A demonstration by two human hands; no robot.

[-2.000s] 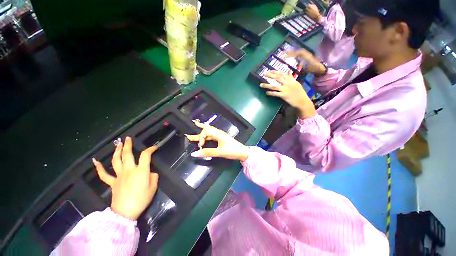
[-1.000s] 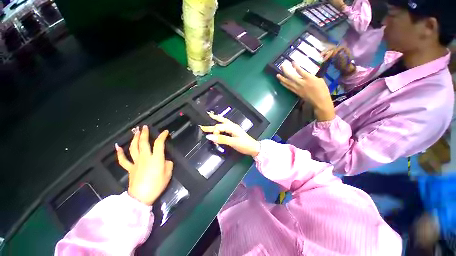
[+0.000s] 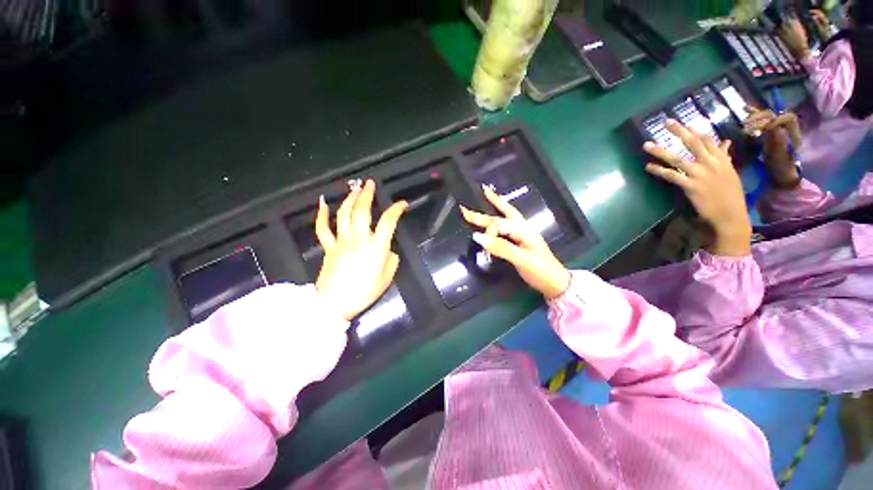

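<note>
A black foam tray (image 3: 278, 230) with four side-by-side slots lies on the green bench. A dark smartphone (image 3: 222, 279) lies in the leftmost slot. My left hand (image 3: 359, 254) lies spread over the second slot, its fingers on or just above the phone (image 3: 385, 321) there, which it partly hides. My right hand (image 3: 517, 244) is over the right part of the tray, fingers apart, its fingertips at the border of the third phone (image 3: 450, 273) and the rightmost phone (image 3: 517, 196). Contact with the glass cannot be told. Neither hand holds anything.
A wide black mat (image 3: 239, 144) lies behind the tray. A yellow-wrapped post (image 3: 509, 53) stands behind it. Loose phones (image 3: 598, 53) lie beyond the post. At right, a neighbour's hand (image 3: 708, 182) is over another loaded tray (image 3: 637, 129); a further tray (image 3: 761, 53) lies beyond.
The view has swung right and down, so the tray sits more level. Both hands stay over the same slots. Small light marks now show on the third phone's dark screen.
</note>
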